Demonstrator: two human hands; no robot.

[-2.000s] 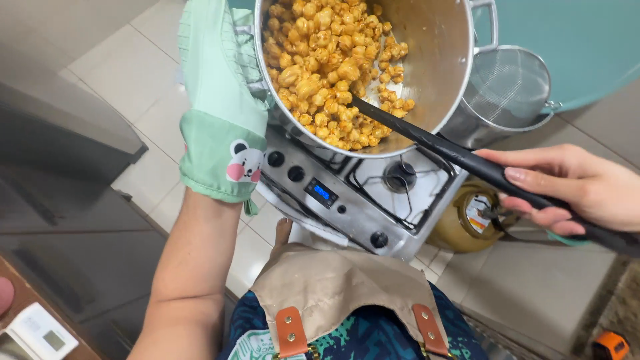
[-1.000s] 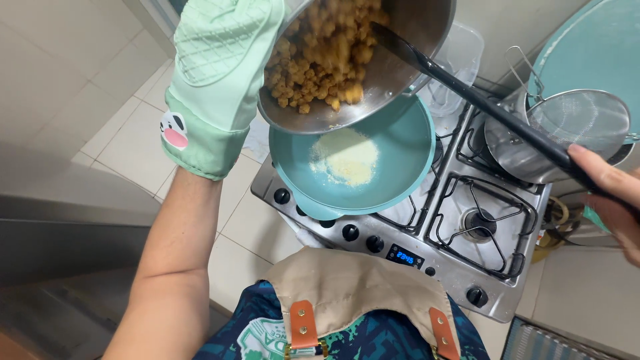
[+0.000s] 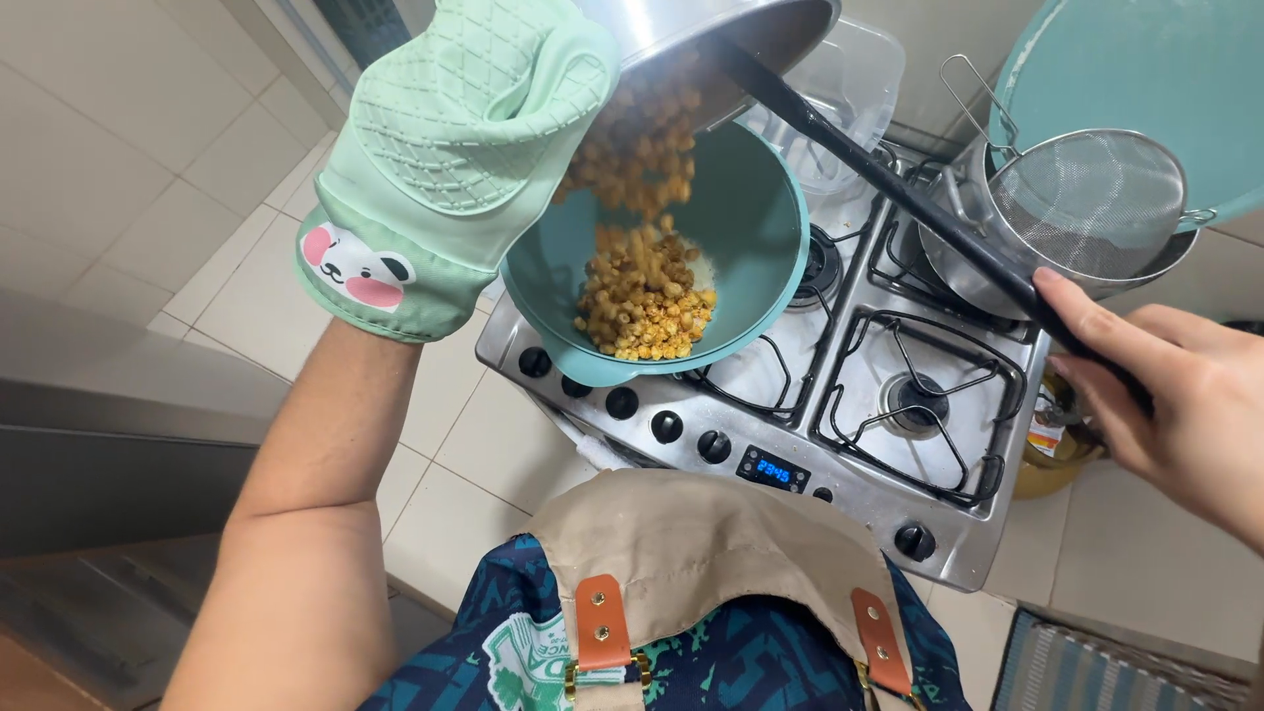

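Observation:
My left hand, inside a mint silicone oven mitt with a bear face on its cuff, holds up a metal pot tilted over a teal bowl; the grip itself is hidden by the mitt. Caramel-coated popcorn tumbles from the pot and heaps in the bowl, with a little pale powder showing beside it. My right hand is closed around the handle of a long black utensil. The utensil's far end reaches into the pot's mouth, where its tip is hidden.
The bowl rests on the left part of a gas stove with black grates. A wire-mesh strainer lies over a metal pot at the back right. Behind are a clear plastic container and a large teal basin. A striped mat lies on the floor.
The pot has gone from showing its popcorn-filled inside to a steep tilt over the bowl. Popcorn now covers much of the powder seen in the bowl one second ago. The view has shifted.

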